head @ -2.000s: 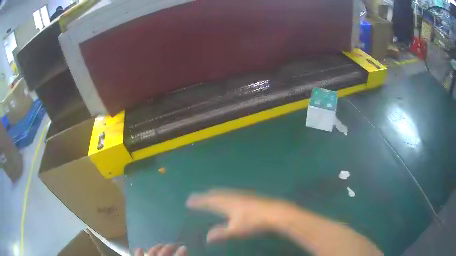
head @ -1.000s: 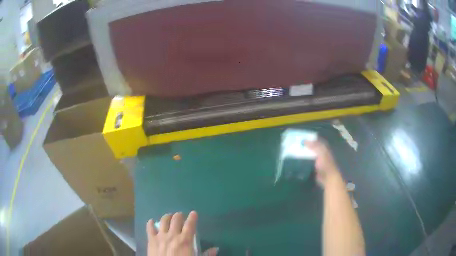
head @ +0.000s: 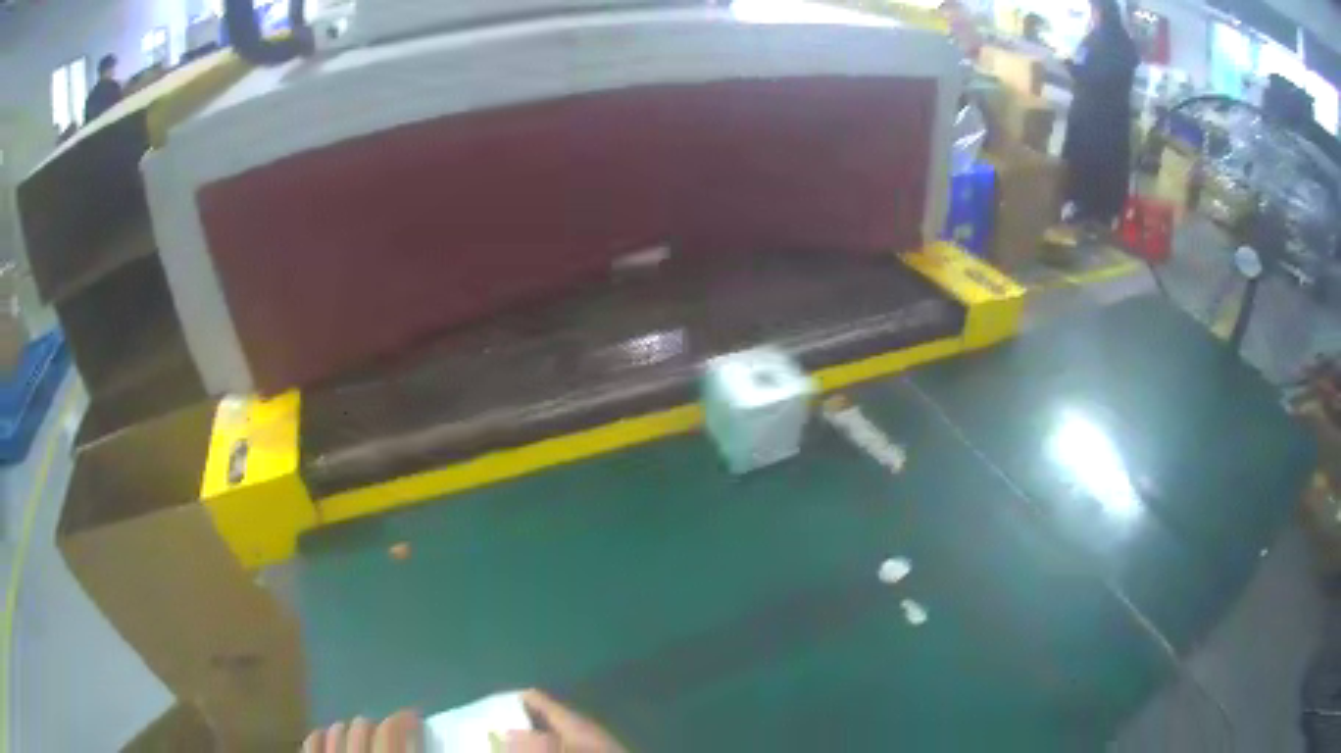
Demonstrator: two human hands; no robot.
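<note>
A white product box (head: 478, 724) is at the bottom edge, cut off by the frame, between my two hands. My left hand (head: 363, 733) is at its left side, with only the fingers showing. My right hand (head: 566, 724) is on its right side, mostly cut off. Another product box (head: 760, 412), pale and slightly blurred, is at the yellow front edge of the outfeed conveyor (head: 515, 390). A small white box end (head: 641, 261) shows at the foot of the dark-red curtain (head: 559, 206).
White scraps (head: 894, 569) lie on the green table (head: 706, 618). A tall brown carton (head: 184, 603) stands at the left beside the yellow end block (head: 253, 478). A person in dark clothing (head: 1100, 118) stands at the back right, near a fan (head: 1243, 169).
My right hand has come back to the bottom edge beside my left hand, with the box between them. Another box has reached the conveyor's front edge. The view has shifted.
</note>
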